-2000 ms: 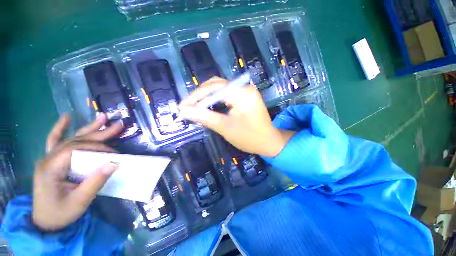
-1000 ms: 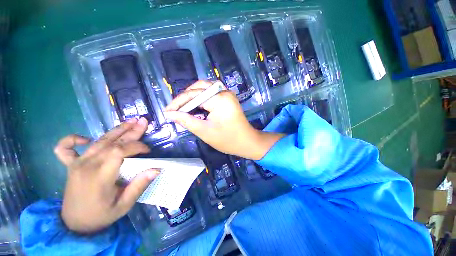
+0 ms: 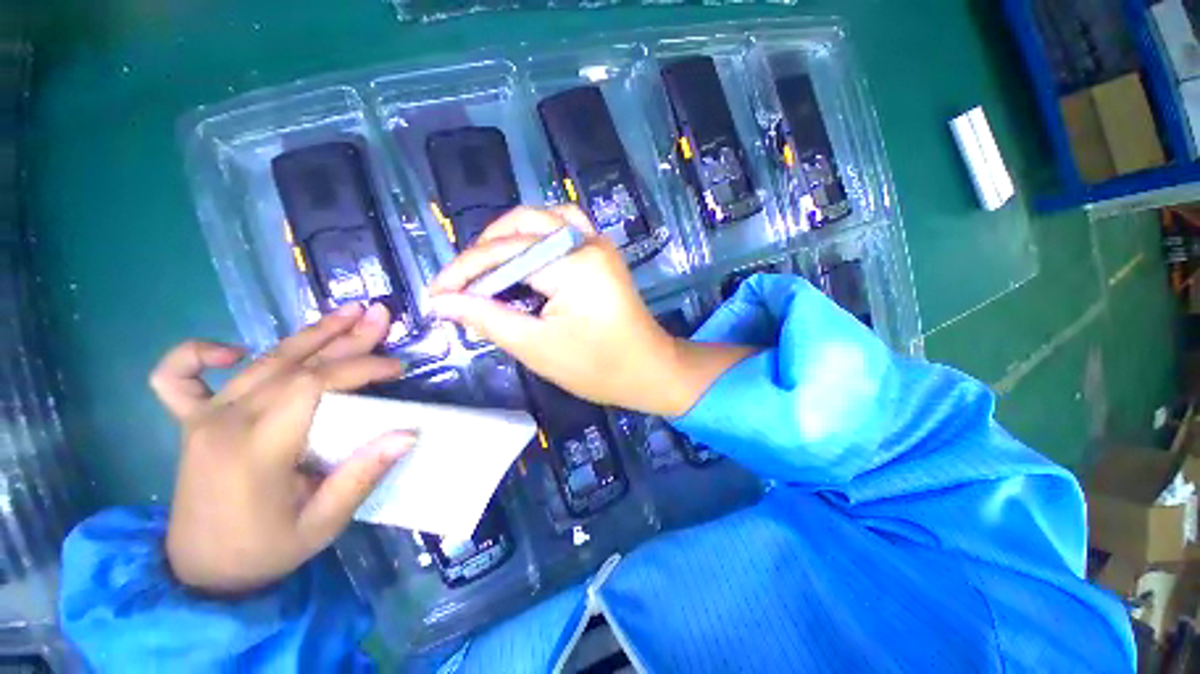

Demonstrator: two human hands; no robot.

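Observation:
My left hand (image 3: 270, 461) holds a white label sheet (image 3: 428, 461) under its thumb. Its fingertips rest at the lower end of the leftmost back-row handheld device (image 3: 336, 217). My right hand (image 3: 566, 310) grips slim tweezers (image 3: 526, 263), slanting down to the left. The tweezer tips are hidden by the fingers, close to my left fingertips; no sticker can be made out. The black devices have orange side marks and silvery lower parts and lie in a clear blister tray (image 3: 276, 116). My right hand covers the lower part of the second back-row device (image 3: 471, 171).
A white block (image 3: 982, 158) lies right of the tray on the green surface. A blue shelf (image 3: 1046, 105) with a cardboard box (image 3: 1112, 125) stands at the upper right. Other clear plastic (image 3: 592, 7) shows at the top edge. Cardboard (image 3: 1138, 507) is at the lower right.
The tray and devices appear further right in view than two seconds ago. My right hand with the tweezers has moved left from the second device toward the first, near my left fingertips. The sheet tilts slightly differently.

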